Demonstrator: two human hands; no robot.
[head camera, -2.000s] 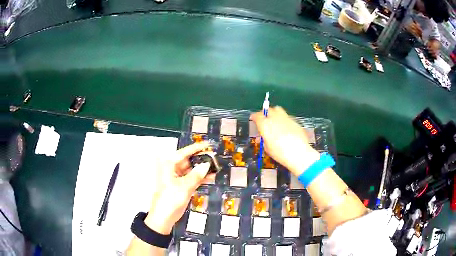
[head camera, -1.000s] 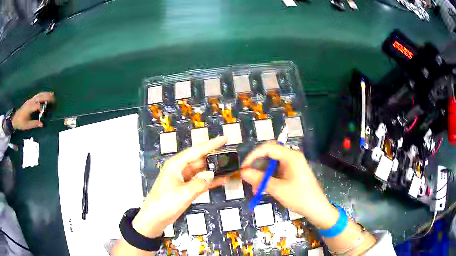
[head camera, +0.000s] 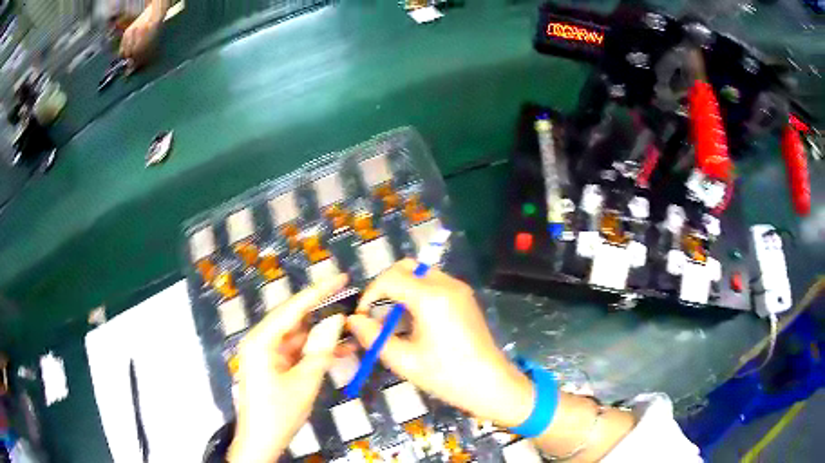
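Note:
My left hand (head camera: 288, 362) holds a small dark watch housing (head camera: 336, 306) between thumb and fingers over the blister tray. My right hand (head camera: 434, 335) holds a blue pen-like tool (head camera: 373, 351), pale end up, and its fingertips meet the housing's right side. The fingers hide most of the housing. The clear blister tray (head camera: 432, 172) lies tilted beneath both hands, with rows of pale square display modules (head camera: 375, 258) with orange flex cables (head camera: 312, 248).
At right stands a black pressing fixture (head camera: 534, 262) with red clamp handles (head camera: 708, 131) and a red digital display (head camera: 575, 33). A power strip (head camera: 772, 269) lies beside it. White paper (head camera: 163, 362) with a black pen (head camera: 138, 407) is left. Another person's hand (head camera: 143, 36) is at upper left.
The view has swung right, bringing more of the fixture and its red handles in. My right hand has come from the tray's far rows to the housing in my left hand.

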